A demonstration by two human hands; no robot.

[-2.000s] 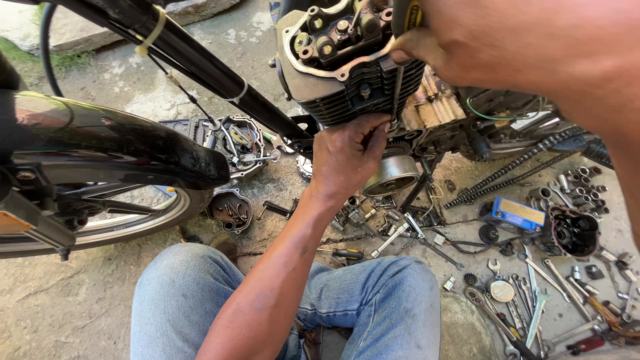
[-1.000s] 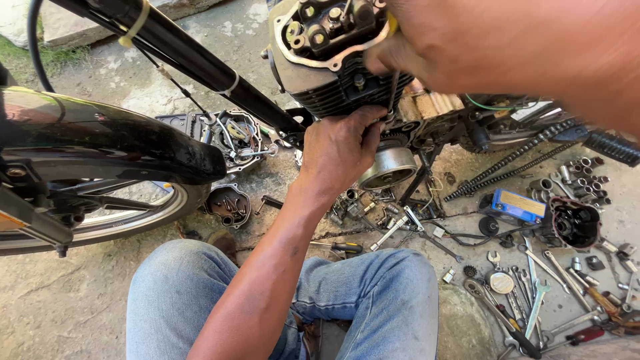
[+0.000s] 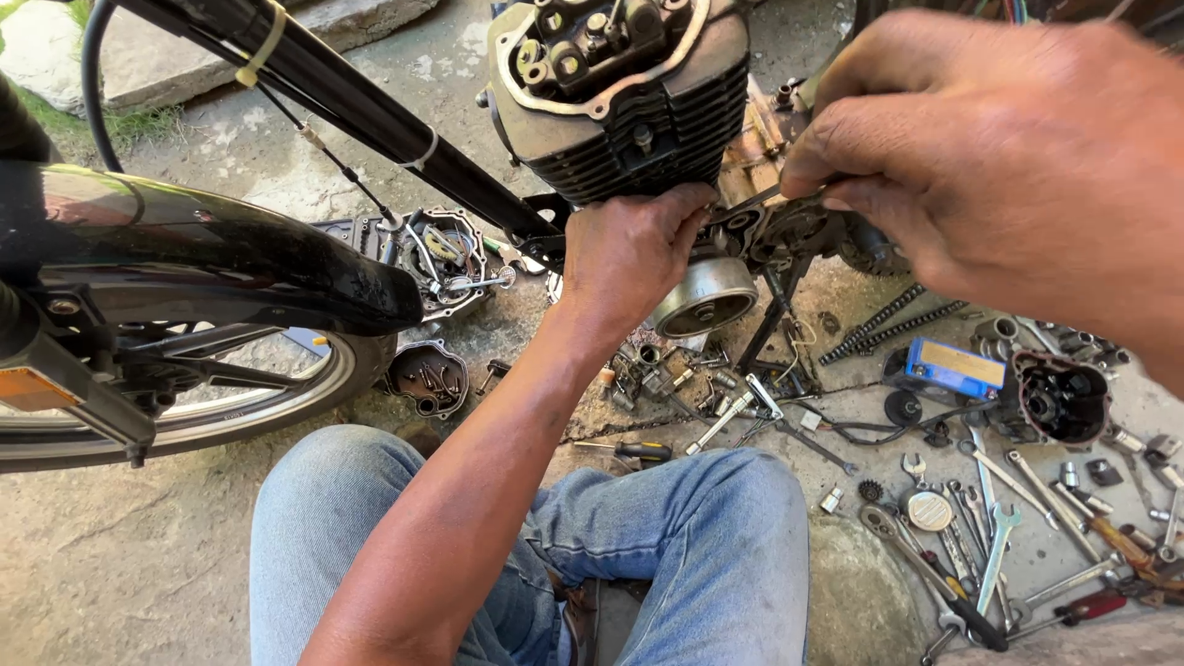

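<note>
At the top middle stands a finned engine cylinder head [image 3: 638, 111], its valve gear exposed. My left hand [image 3: 638, 245] is at its lower edge, fingers bent around something that is hidden from view. Below those fingers sits the round metal flywheel rotor [image 3: 708, 301]. To the right, my right hand [image 3: 934, 166] pinches a thin metal tool [image 3: 754, 202] between thumb and fingers. The tool's tip points toward my left fingertips, near the base of the cylinder; its exact type cannot be told.
A motorcycle's front wheel and black fender [image 3: 203, 250] fill the left side. Engine covers [image 3: 427, 377], bolts, a screwdriver [image 3: 629, 450], a blue battery [image 3: 955, 368], a drive chain [image 3: 874, 324] and several wrenches [image 3: 997, 555] lie on the concrete floor around the engine.
My right hand has moved from beside the cylinder head to lower right, and the thin tool now slants instead of standing upright. My left hand remains beneath the fins.
</note>
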